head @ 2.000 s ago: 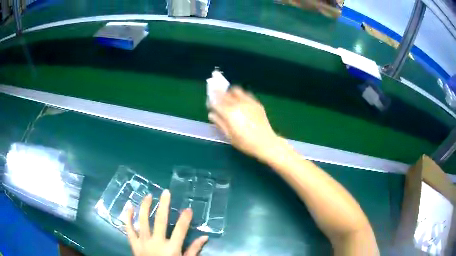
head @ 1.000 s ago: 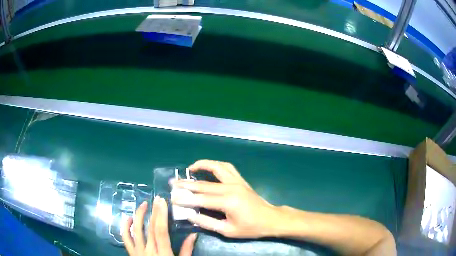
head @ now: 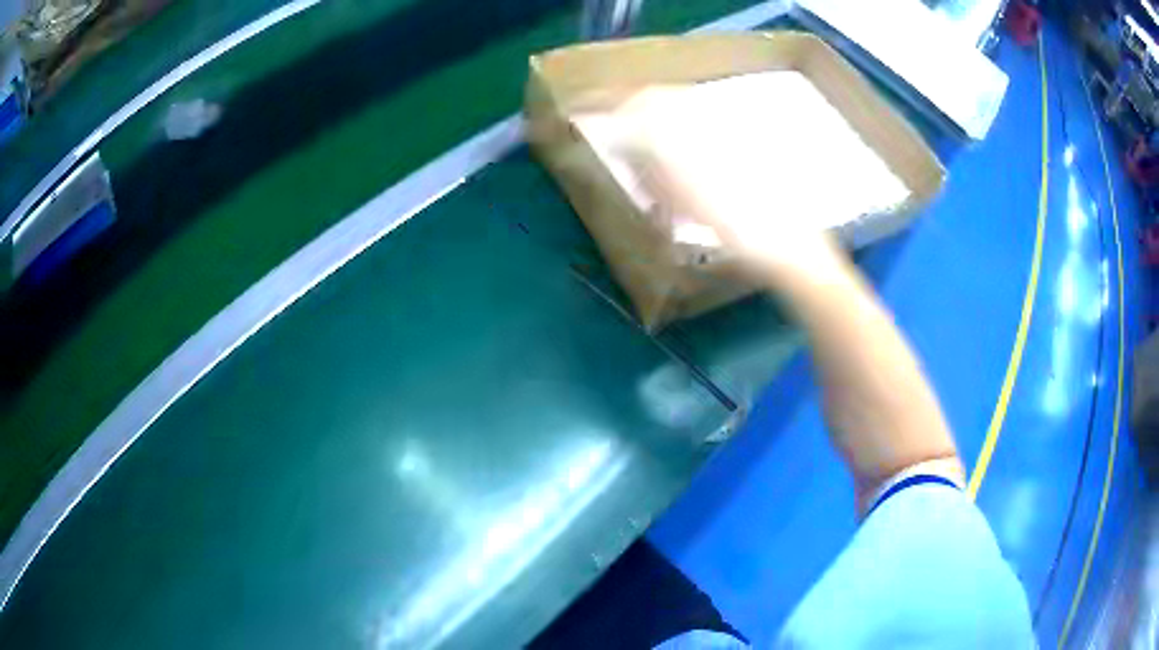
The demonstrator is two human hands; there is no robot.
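Note:
An open brown carton (head: pixel 587 203) with a bright white layer inside stands on the right end of the green bench. My right hand (head: pixel 680 178) is over the near left part of the carton's contents, blurred. The glare and blur hide its fingers, so I cannot tell if it holds anything. A small white edge shows just below the hand at the carton's near wall. My left hand is out of the picture.
The green bench (head: pixel 318 419) ends at a diagonal edge above a blue floor (head: pixel 813 470) with yellow lines. A pale rail (head: pixel 254 298) separates it from the green belt, which carries a grey-white and blue box (head: pixel 64 222) and a small clear-white pack (head: pixel 192 119).
The view has swung right to the carton. My right hand has moved from the clear trays to the carton. My left hand, the trays and the tray stack have left the picture.

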